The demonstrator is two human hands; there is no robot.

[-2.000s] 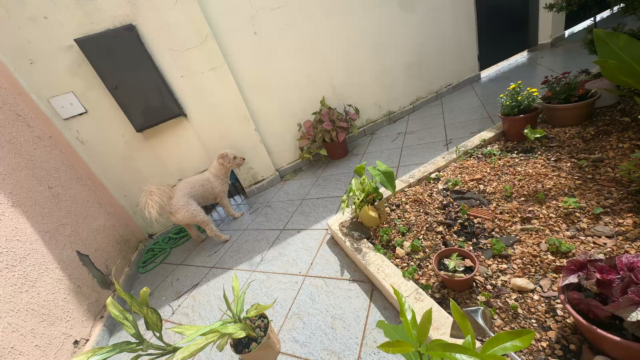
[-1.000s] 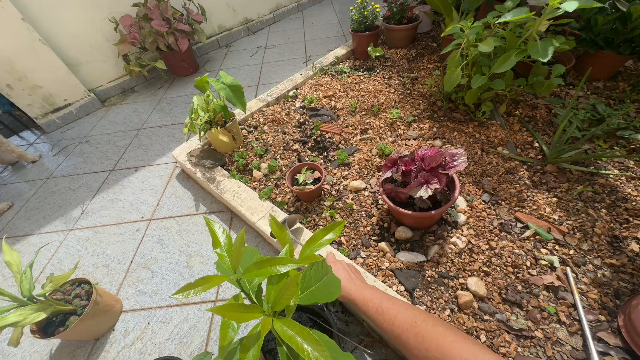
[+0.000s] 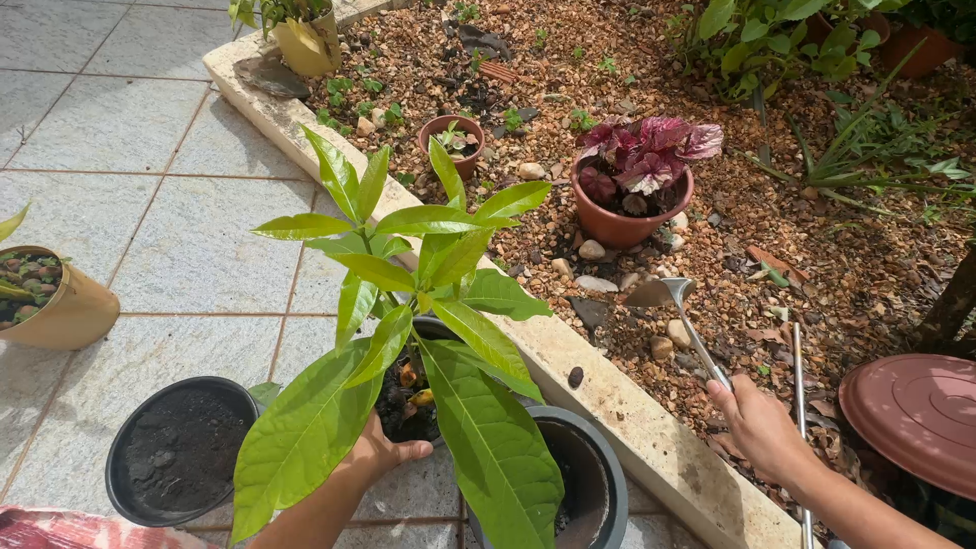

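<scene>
My left hand is at the rim of a dark pot holding a leafy green plant, its thumb on the rim and its fingers partly hidden by leaves. My right hand grips the metal handle of a small hand hoe, whose blade hangs over the gravel bed near a red-leaved plant in a terracotta-coloured pot. A black pot of dark soil stands left of my left hand. To the right of the leafy plant stands a deep grey pot, partly covered by a leaf.
A pale stone border runs diagonally between the floor tiles and the gravel bed. A metal rod lies beside my right hand, near a reddish-brown plastic disc. A small potted plant and a tan pot stand farther off.
My right hand now holds the hand hoe, and my left hand has come to the leafy plant's pot. The view has swung down and right from the dog and wall.
</scene>
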